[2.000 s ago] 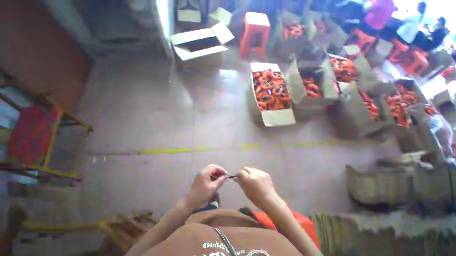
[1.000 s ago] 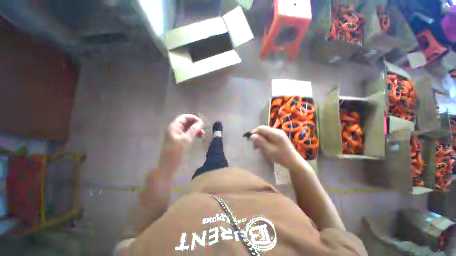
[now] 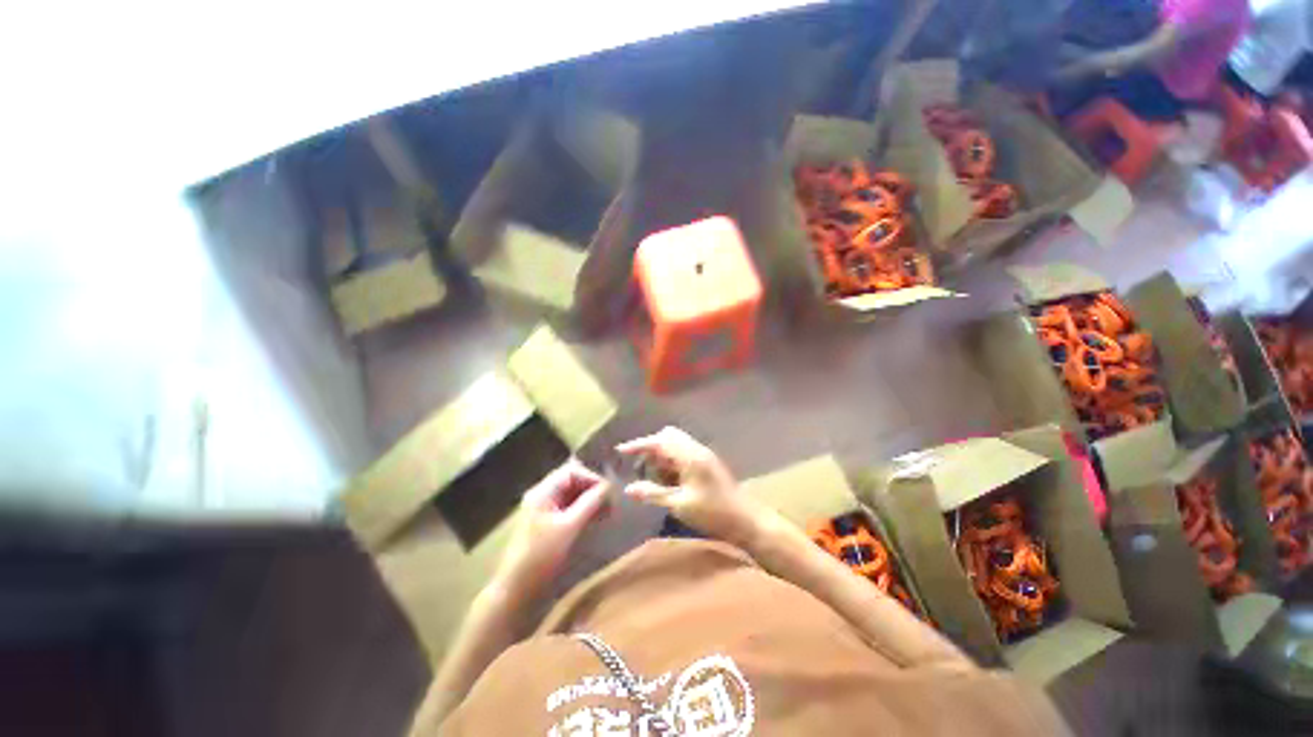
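Observation:
My left hand (image 3: 562, 516) is over the near side of an open carton (image 3: 439, 432), its thumb and fingertips close together. My right hand (image 3: 680, 478) is just to its right, with its fingers curled and a gap between thumb and fingers. A small dark spot shows at the right fingertips, too blurred to name. I cannot tell whether either hand holds a small thing. The carton has its flaps up and a dark inside, with no coils visible in it.
A red-orange plastic stool (image 3: 700, 288) stands ahead. Cartons filled with orange cable coils (image 3: 867, 231) stand ahead and to the right, one close by my right forearm. A large white, overexposed surface (image 3: 144, 288) is at the left. A person in pink (image 3: 1199, 43) is at the far right.
My hands were apart a second ago and are now close together. The view has turned and shifted, so the stool and open carton appear nearer. The small dark item in my right fingers is now unclear.

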